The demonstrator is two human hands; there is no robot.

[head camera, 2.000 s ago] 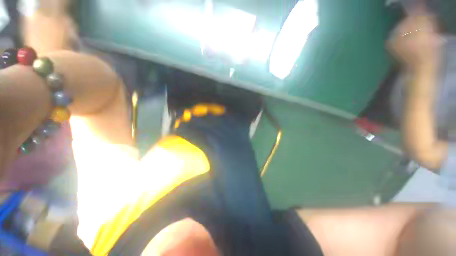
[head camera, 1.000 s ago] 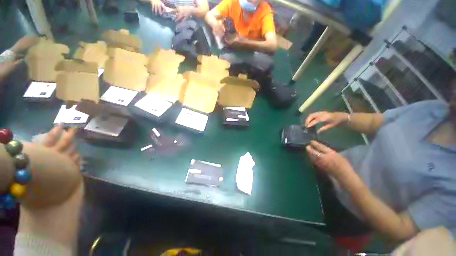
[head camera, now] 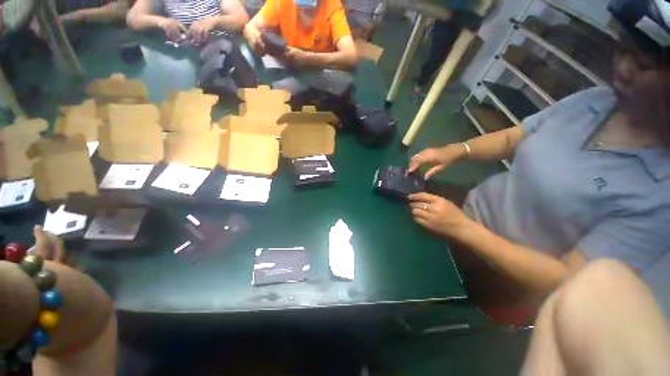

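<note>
Open brown-lidded cartons (head camera: 250,150) stand in rows on the left half of the green table, with white leaflets (head camera: 245,188) on their contents. One carton at the right end has a black card (head camera: 314,169) on top. A black insert card (head camera: 281,266) lies near the front edge, beside a narrow, uneven white paper (head camera: 341,251). My left hand (head camera: 51,246) is at the lower left, partly cut off and blurred, behind a beaded wrist; whether it holds anything is unclear. My right hand is out of view; a bent bare limb shows at the lower right.
A person in grey-blue at right has both hands on a black box (head camera: 399,181). Small dark strips (head camera: 209,235) lie mid-table. Two people sit opposite, near dark lumpy items (head camera: 323,92). Pale posts (head camera: 438,88) and a shelving rack (head camera: 514,81) stand behind.
Since one second ago the view has shifted right, so the table items sit further left. The bent limb at lower right shows larger. The card and white paper appear in the same place on the table.
</note>
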